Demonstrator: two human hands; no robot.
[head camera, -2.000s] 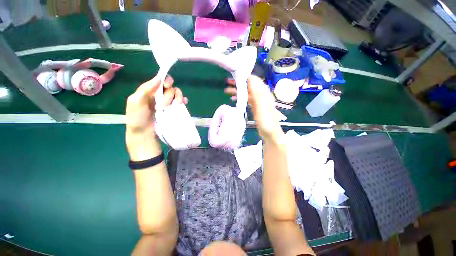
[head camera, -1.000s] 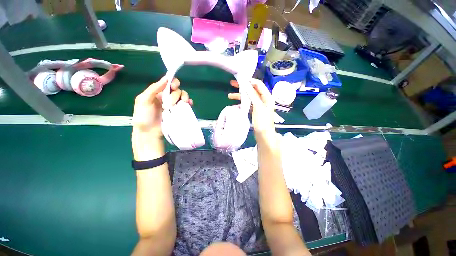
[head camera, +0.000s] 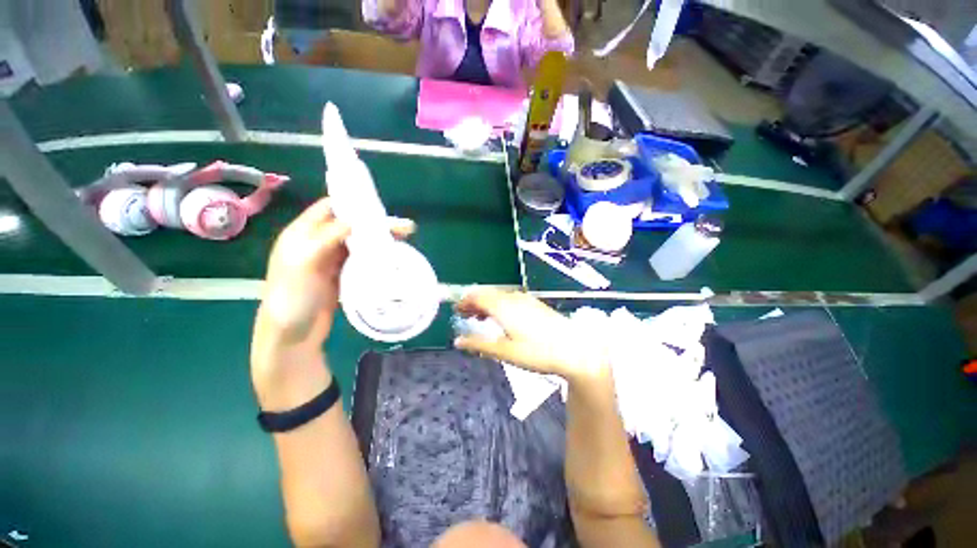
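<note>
The white cat-ear headphones (head camera: 370, 219) are held up above the grey mat in clear plastic (head camera: 461, 439), turned side-on with one ear pointing up. The round outer shell of an ear cup (head camera: 389, 294) faces me. My left hand (head camera: 305, 262) grips the headband side. My right hand (head camera: 514, 330) is to the right of the ear cup, its fingers bent near a small pale, blurred item; whether it holds this I cannot tell. Crumpled white wiping cloths (head camera: 659, 375) lie right of the mat.
Pink-and-white headphones (head camera: 214, 211) lie on the green conveyor at left. A blue tray (head camera: 670, 209), white bottle (head camera: 686, 250), scissors (head camera: 568, 260) and yellow-and-black can (head camera: 544, 102) stand beyond the bench. Dotted grey foam sheets (head camera: 820, 401) are stacked right. A person in pink (head camera: 471, 43) is opposite.
The headphones have turned from front-on to side-on and moved slightly lower. My right hand has let go of them and moved down beside the ear cup. More of the person opposite shows.
</note>
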